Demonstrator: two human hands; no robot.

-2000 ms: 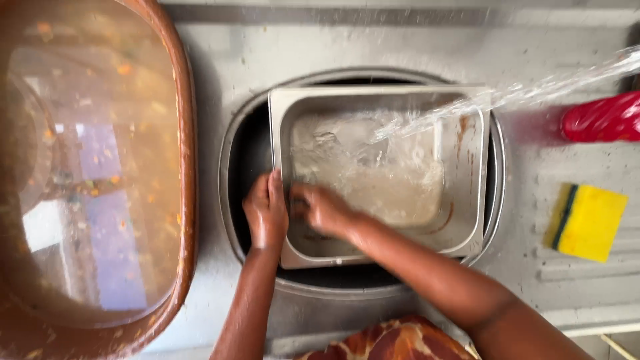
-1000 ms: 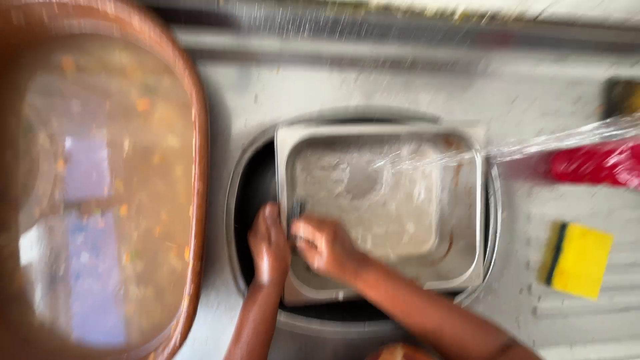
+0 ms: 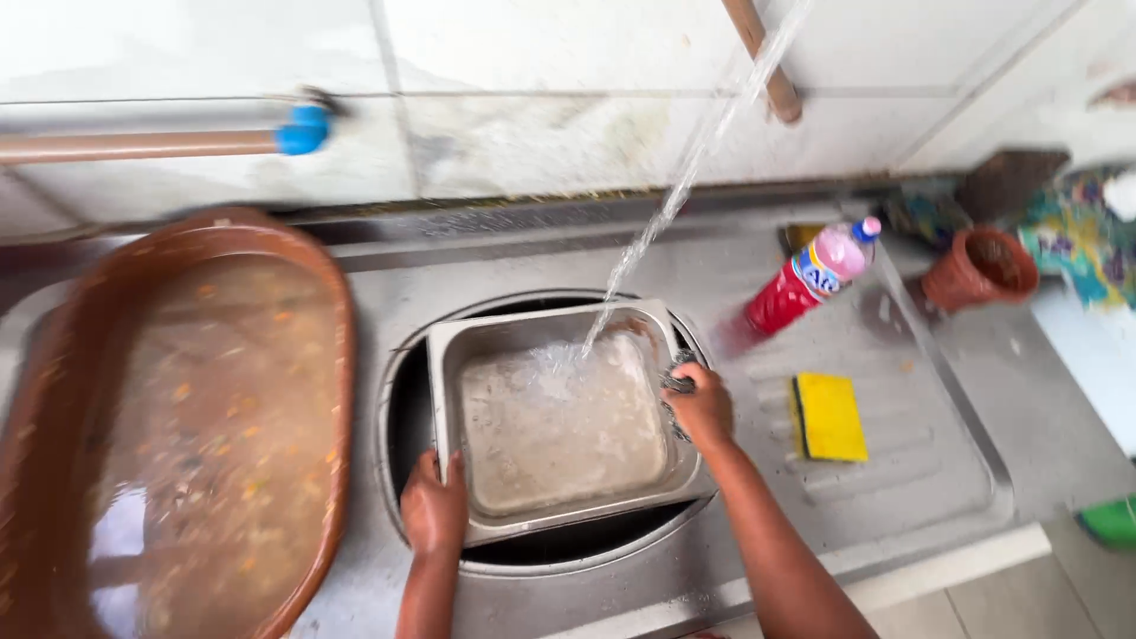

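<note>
A rectangular stainless steel pan with cloudy water in it sits over the oval sink basin. A stream of water falls into the pan. My left hand grips the pan's left rim near its front corner. At the right rim, my right hand holds a metal scouring pad against the edge of the pan; part of the pad is hidden by the fingers.
A large brown plastic tub of murky water with food bits stands left. On the right are a yellow sponge, a bottle of red liquid and a brown cup. A pipe runs along the tiled wall behind.
My right hand has moved from the pan's left side to its right rim. My left hand remains at the left rim. The view has tilted up, showing the wall.
</note>
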